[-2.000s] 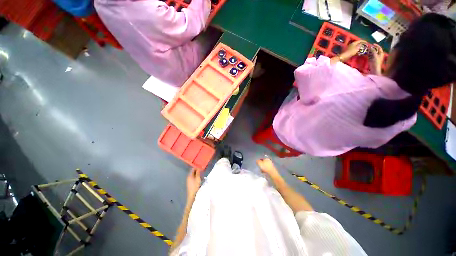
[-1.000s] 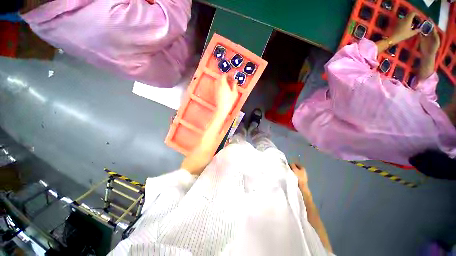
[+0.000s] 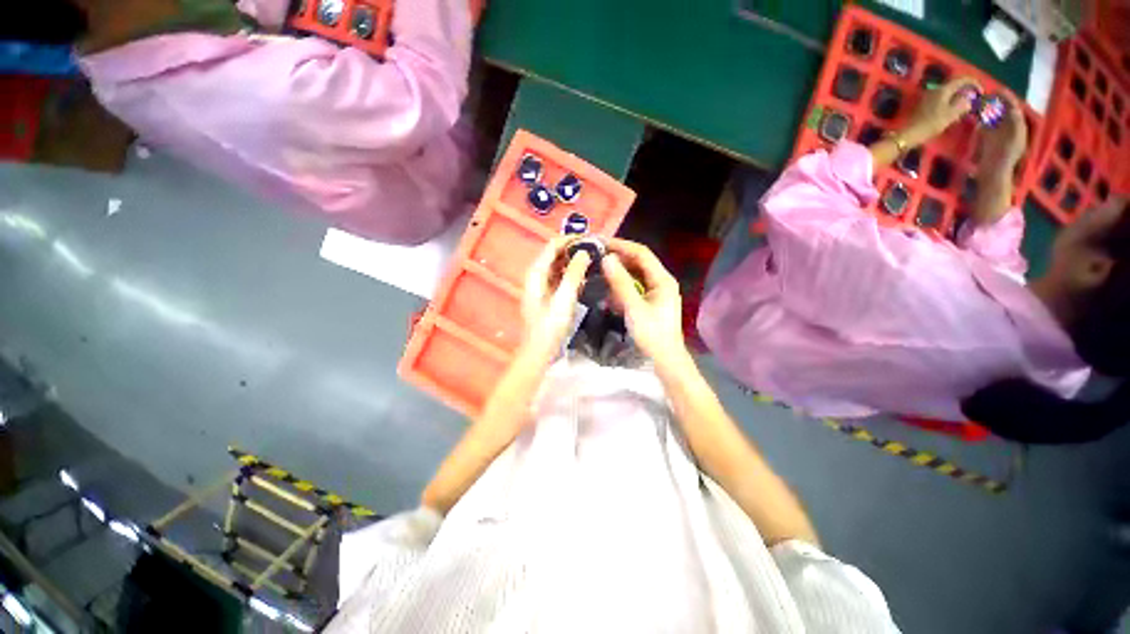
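Observation:
The orange-red divided tray (image 3: 477, 297) lies aslant at the green bench end. Several small dark watches (image 3: 540, 198) lie in its far compartment; the other compartments show no watches. My left hand (image 3: 549, 291) and my right hand (image 3: 648, 303) meet over the tray's right edge. Both hold one dark watch (image 3: 586, 251) between their fingertips. A small yellow-green thing (image 3: 639, 286) shows by my right fingers; it is too small to name surely.
A pink-coated person (image 3: 867, 285) sits at the right, hands on a watch over a grid tray (image 3: 805, 139). Another pink-coated person (image 3: 310, 124) is at the upper left. A white sheet (image 3: 378, 263) lies left of my tray. A tube frame (image 3: 267, 533) stands lower left.
My left hand has drawn back from the tray's watches, and one fewer lies there. My right hand has come up from my side, and both hands now hold a watch.

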